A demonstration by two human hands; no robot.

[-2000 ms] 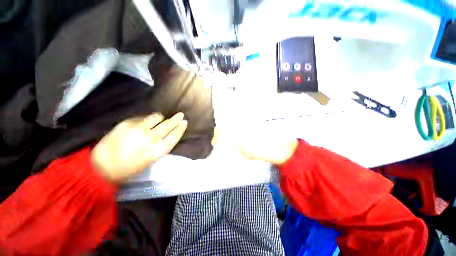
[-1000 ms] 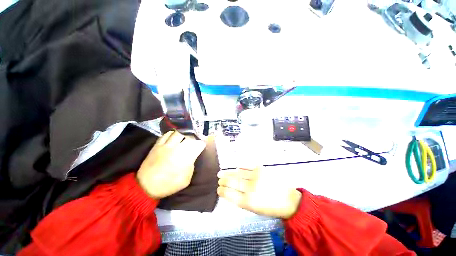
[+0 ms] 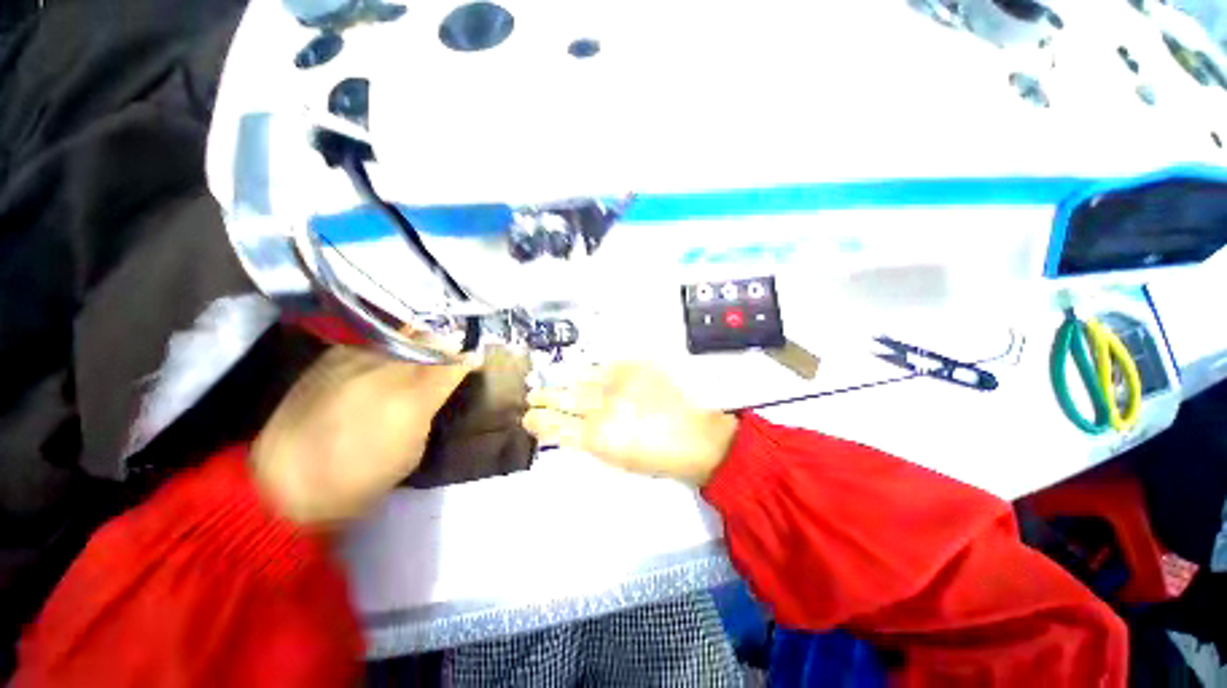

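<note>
A dark brown garment piece (image 3: 478,427) lies under the presser foot area (image 3: 549,333) of a white sewing machine (image 3: 754,108). My left hand (image 3: 363,423) is on the brown cloth, left of the needle area, slightly blurred, with its fingertips partly hidden behind the shiny curved guard (image 3: 363,303). Whether it pinches the cloth cannot be told. My right hand (image 3: 626,417) lies flat with fingertips at the cloth's right edge, holding nothing visible. A white frayed scrap (image 3: 202,363) shows on the brown cloth at left.
A phone (image 3: 732,316) lies on the machine bed, with a small tan tab (image 3: 795,358) beside it. Black snips (image 3: 935,363) and green and yellow loops (image 3: 1097,374) lie farther right. The brown garment heap (image 3: 148,202) fills the left. A red stool (image 3: 1117,518) stands below right.
The view has shifted, so the machine head sits farther left and up. The cloth's lower edge is nearer the needle than a second ago. My left hand has moved behind the guard.
</note>
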